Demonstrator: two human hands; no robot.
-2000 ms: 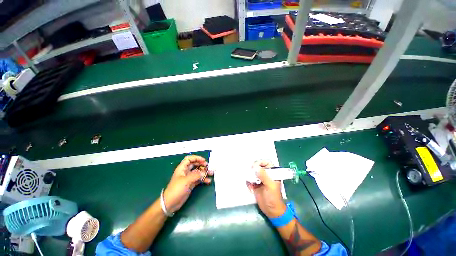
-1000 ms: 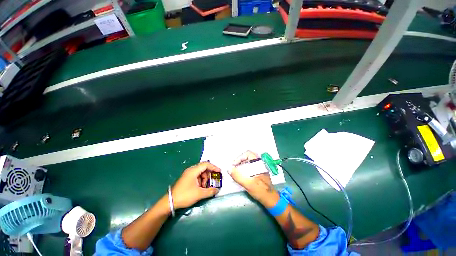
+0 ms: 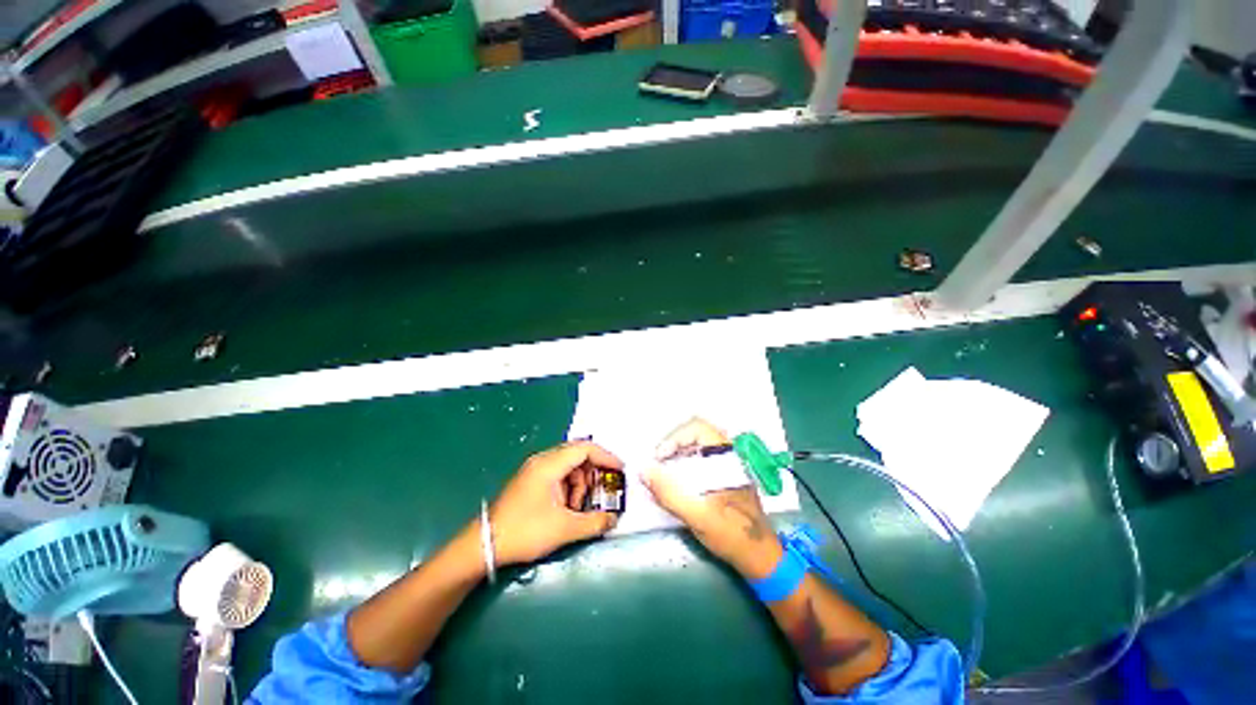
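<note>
My left hand (image 3: 548, 507) holds a small dark and gold electronic module (image 3: 605, 489) between thumb and fingers, at the left edge of the white paper stack (image 3: 703, 388). My right hand (image 3: 709, 503) holds a white dispensing syringe (image 3: 709, 471) like a pen, just right of the module. Its tip is too small to make out. The bright green adapter (image 3: 759, 464) caps the syringe's rear, with a clear air hose (image 3: 902, 482) and a thin black cable (image 3: 843, 544) trailing right. A blue band (image 3: 782, 569) is on my right wrist.
Loose white paper (image 3: 950, 438) and a black controller (image 3: 1154, 386) lie right. A light-blue fan (image 3: 103, 562), small white fan (image 3: 225, 590) and white metal box (image 3: 62, 461) stand left. Several modules sit on the green conveyor belt (image 3: 551, 262); a slanted white post (image 3: 1061, 159) rises at right.
Over two seconds, my left hand has turned the module into clear view over the paper's edge, and my right hand has brought the syringe nearer it. In the last second, the hands barely changed.
</note>
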